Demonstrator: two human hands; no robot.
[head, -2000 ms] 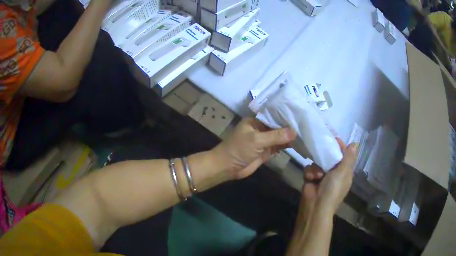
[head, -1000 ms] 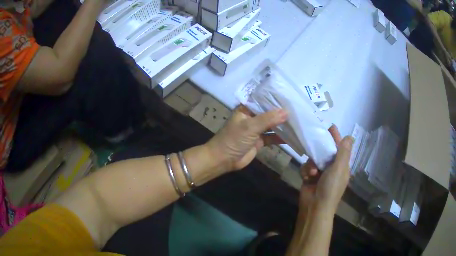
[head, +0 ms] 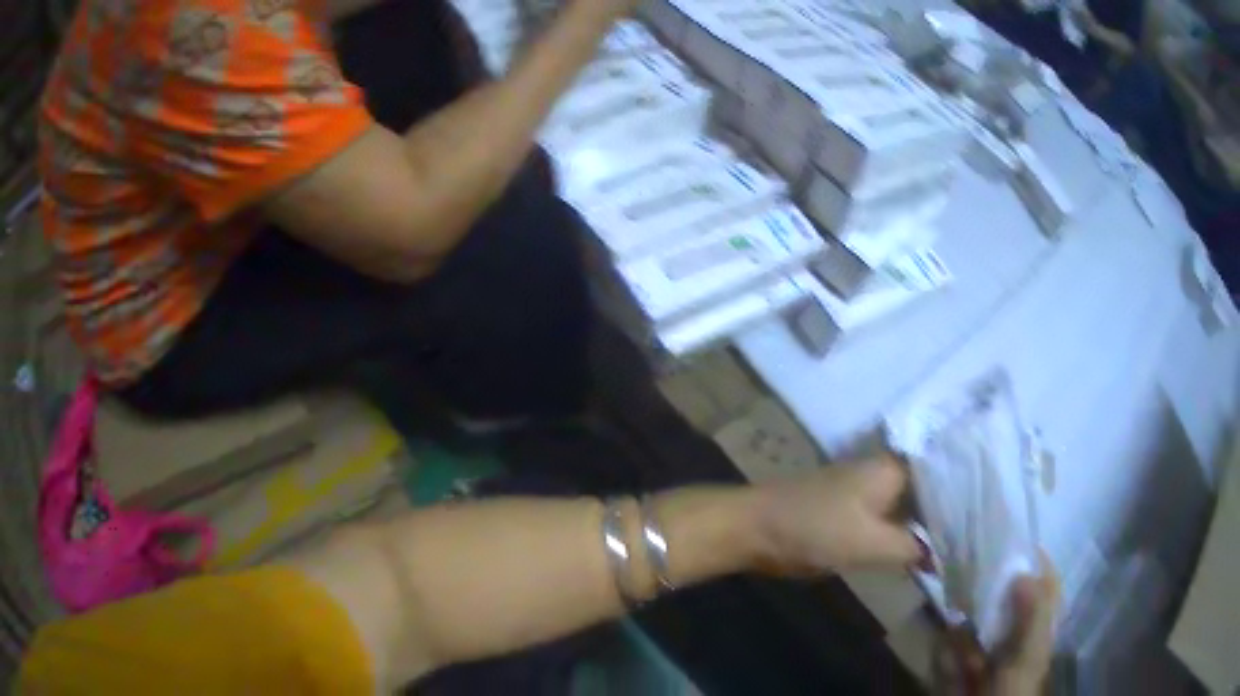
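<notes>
The wrapped product (head: 982,510), a soft white bundle, is held above the table's near edge at the lower right; the picture is blurred. My left hand (head: 850,519) grips its left side, with the fingers partly hidden behind it. My right hand (head: 1020,632) holds its lower end and is partly cut off by the bottom edge. The product inside cannot be made out.
Rows of white retail boxes (head: 707,258) lie on the white-covered table (head: 870,374). A person in an orange patterned top (head: 204,150) sits at the left. Part of a brown carton (head: 1214,564) stands at the right edge. A pink cloth item (head: 102,530) lies at lower left.
The view has swung left, so the boxes and seated person appear further right. My hands and the bundle now sit lower right in the picture. Both hands still hold the bundle.
</notes>
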